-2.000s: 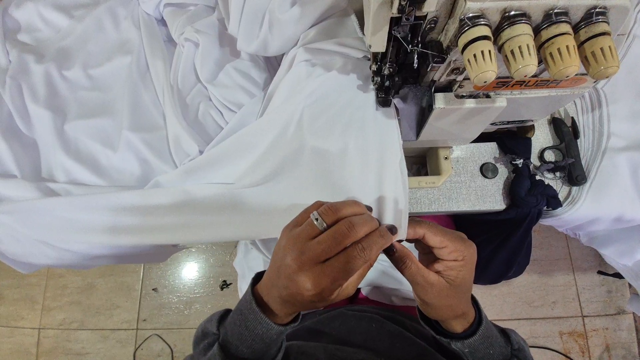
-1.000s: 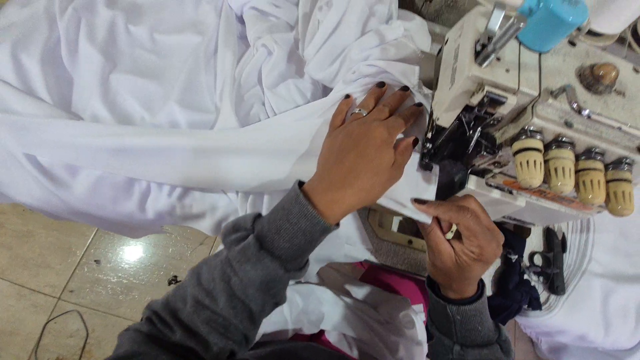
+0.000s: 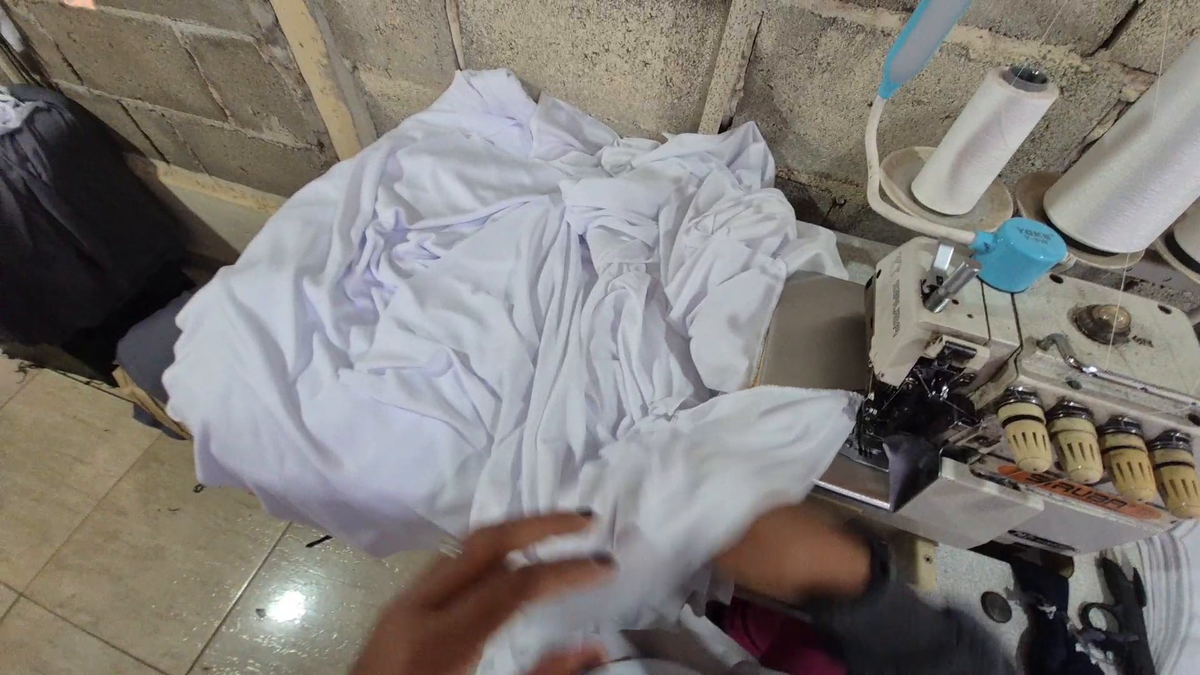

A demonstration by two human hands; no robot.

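A large heap of white knit fabric lies left of the Siruba overlock sewing machine. One corner of the cloth reaches the machine's presser foot area. My left hand, blurred, is at the bottom centre with its fingers apart, over or beside the near part of the cloth. Close to the machine's front edge, my right hand is strongly blurred against the white fabric. Its fingers are hidden, so its hold on the cloth cannot be told.
White thread cones stand at the back right, below a blue-headed lamp. Black scissors and dark cloth lie at lower right. A block wall runs behind. Dark fabric is piled at far left.
My left hand has come off the cloth beside the presser foot, toward me. My right hand has moved from the cloth's edge and is blurred. The view has swung up to the wall.
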